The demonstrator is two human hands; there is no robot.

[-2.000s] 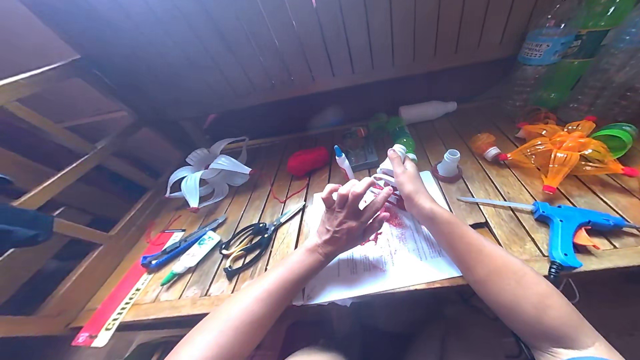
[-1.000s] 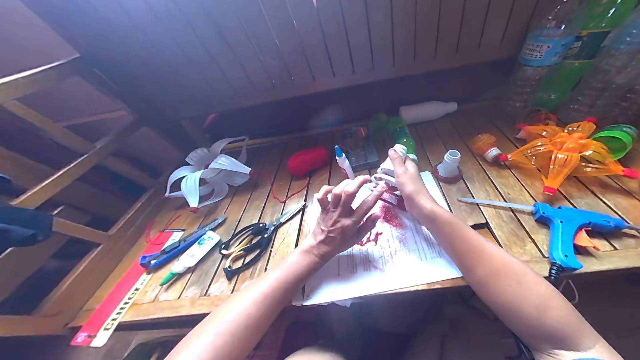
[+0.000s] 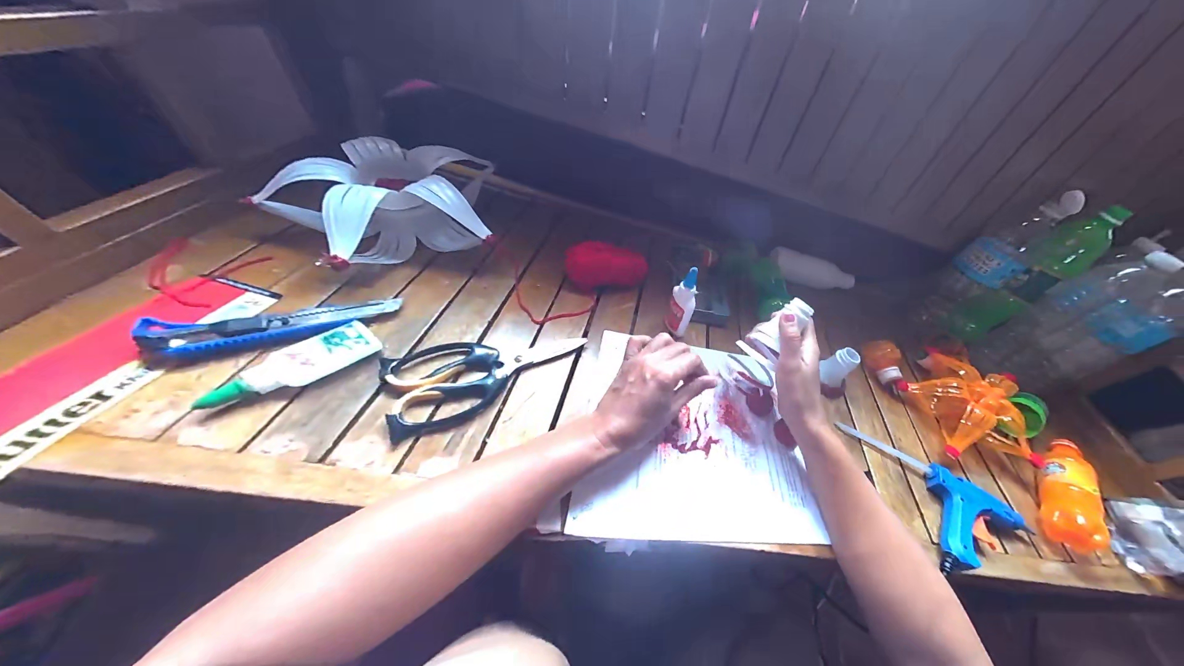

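My right hand [image 3: 797, 375] is closed around a white plastic bottle piece [image 3: 789, 319] with its neck pointing up; white strips hang from it over the paper. My left hand [image 3: 652, 388] is just left of the strips, fingers bent and low over the printed sheet [image 3: 703, 499]; whether it touches a strip is unclear. Red glitter-like bits [image 3: 698, 430] lie on the sheet between the hands. A small glue bottle with a blue cap [image 3: 683, 303] stands behind my left hand. A cut white bottle neck [image 3: 839, 367] is right of my right hand.
Left on the slatted table [image 3: 277, 444] are scissors [image 3: 453, 379], a blue cutter knife [image 3: 259, 328], a green-tipped glue bottle [image 3: 296, 363] and a white plastic flower [image 3: 379, 203]. Red yarn [image 3: 606, 265] lies behind. At right are a blue glue gun [image 3: 967, 513], an orange plastic flower [image 3: 967, 402] and several bottles [image 3: 1078, 240].
My left hand has drawn back to the left, away from the bottle piece it was beside. My right hand still holds the piece.
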